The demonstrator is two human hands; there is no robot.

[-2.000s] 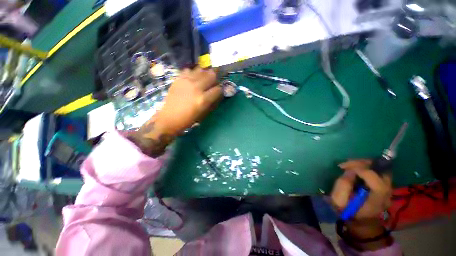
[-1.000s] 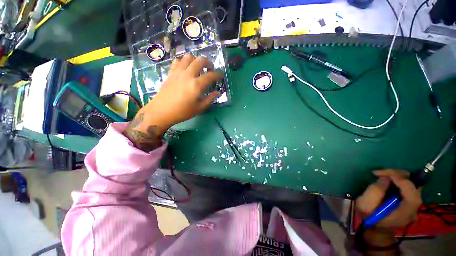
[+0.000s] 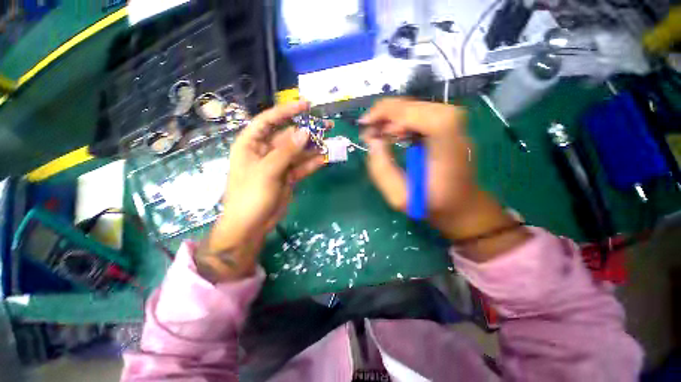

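Observation:
My left hand [image 3: 261,164] holds a small blue circuit board [image 3: 312,130] with thin wires between its fingertips, above the green mat. A small silver-white battery [image 3: 337,149] hangs at the board's lower right. My right hand [image 3: 429,153] holds a soldering iron [image 3: 417,179] by its blue handle, close to the right of the board. The iron's tip is blurred, so contact with the board cannot be told.
A clear blister tray [image 3: 187,186] with round rings [image 3: 211,107] lies at the left, over a black tray [image 3: 134,67]. White scraps [image 3: 328,254] lie below the hands. A teal-edged multimeter [image 3: 71,246] is at far left, a blue box [image 3: 626,142] and black tool [image 3: 579,175] at right.
My left hand has left the clear tray and now holds the board with the battery. My right hand has moved up and left with the soldering iron, beside the left hand. The view has shifted.

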